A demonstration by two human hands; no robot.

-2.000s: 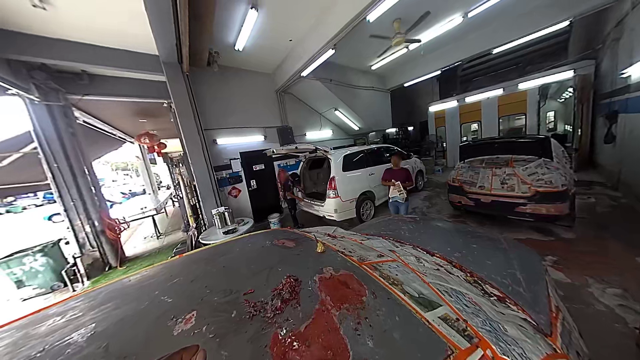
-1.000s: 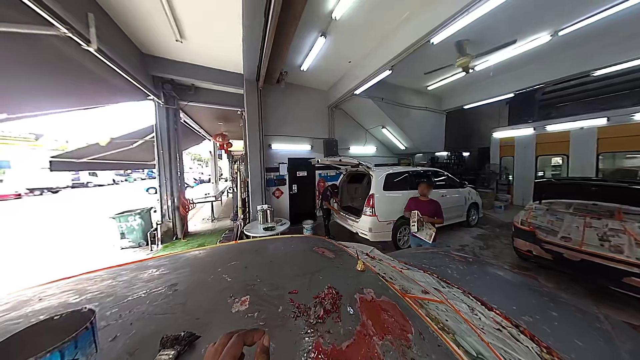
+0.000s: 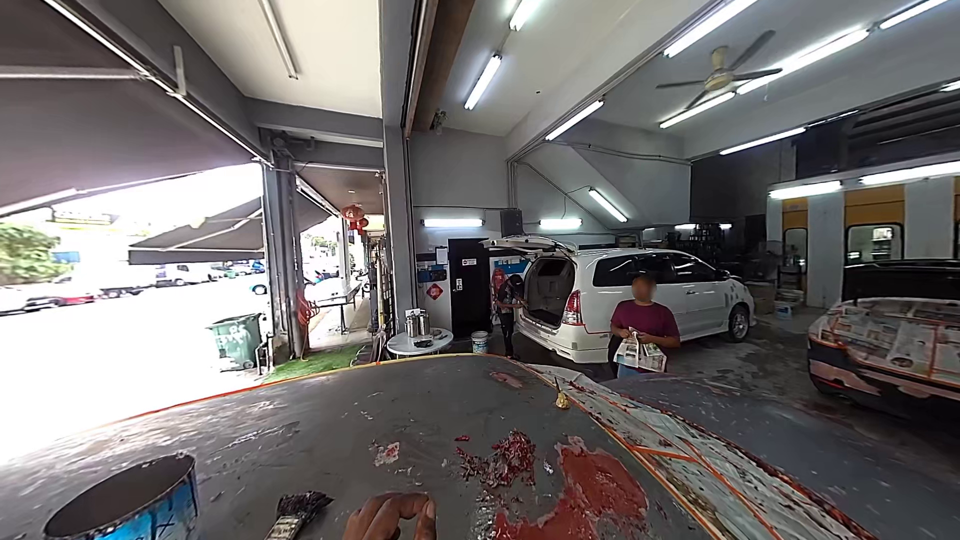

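One of my hands, which looks like my right hand (image 3: 391, 516), shows at the bottom edge with curled fingers over the grey car roof (image 3: 300, 420); whether it grips anything is hidden. Left of it lies a paintbrush (image 3: 298, 514) with dark, clotted bristles. A blue-sided open can (image 3: 124, 499) stands farther left. Right of the hand are a red bare patch (image 3: 600, 491) and a heap of dark red scrapings (image 3: 506, 459). Newspaper masking (image 3: 675, 450) with orange tape runs along the roof's right side, near a small yellowish tube (image 3: 561, 399). My left hand is out of view.
A person (image 3: 645, 326) holding newspaper stands beyond the roof, beside a white van (image 3: 637, 292) with its tailgate up. Another person (image 3: 508, 307) is behind the van. A round white table (image 3: 418, 345) holds metal pots. A masked car (image 3: 892, 349) stands at right.
The view has swung left, bringing the can and paintbrush into sight. My visible hand shows more than it did two seconds ago.
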